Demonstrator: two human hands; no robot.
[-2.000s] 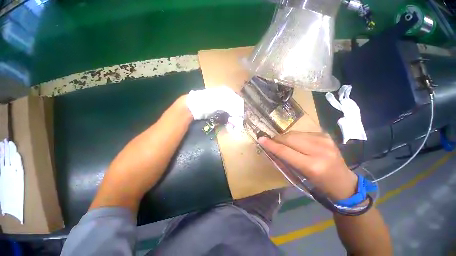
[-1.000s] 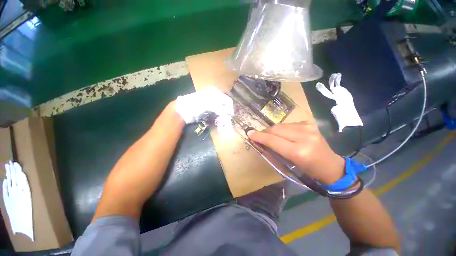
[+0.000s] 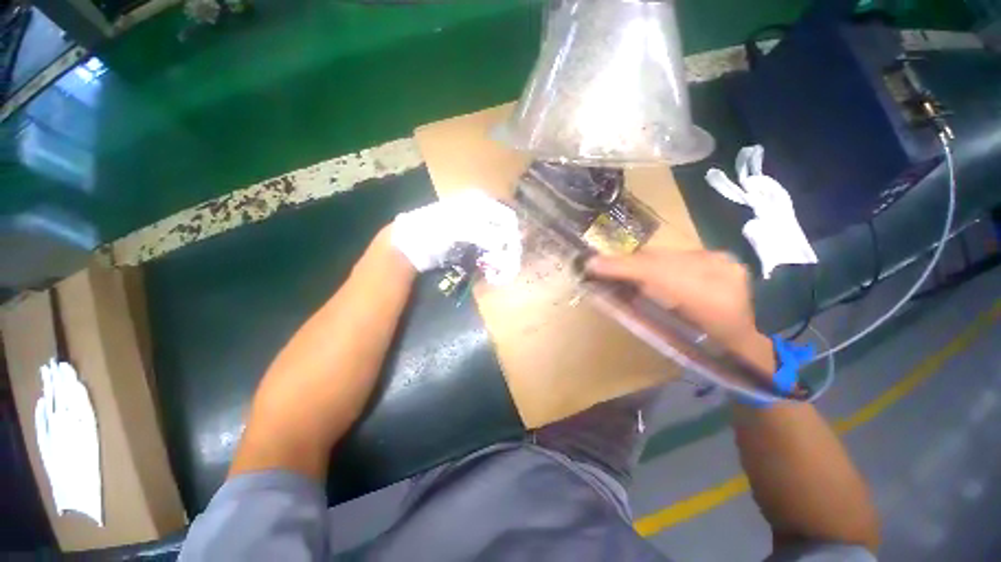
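My left hand (image 3: 467, 233), in a white glove, is closed around a small dark wired assembly (image 3: 459, 265) with a yellowish bit, over the left edge of the tan board (image 3: 549, 379). Thin strands hang under its fingers. My right hand (image 3: 686, 291), bare with a blue wrist strap (image 3: 790, 364), is blurred and holds the dark soldering iron (image 3: 648, 315), whose cable runs back past the wrist. The iron's tip is blurred near the black stand (image 3: 565, 203). The gold-brown cleaning tray (image 3: 615, 233) sits at the stand's end, just above my right fingers.
A clear cloudy hood (image 3: 609, 93) hangs over the stand. A spare white glove (image 3: 768, 214) and a dark blue box (image 3: 823, 121) with a pale tube are at right. An open carton (image 3: 126, 406) with another white glove (image 3: 68, 439) is at left.
My right hand with the iron has moved away from my left hand, to the right and slightly up, towards the tray. My left hand still holds the assembly. The view has shifted a little.
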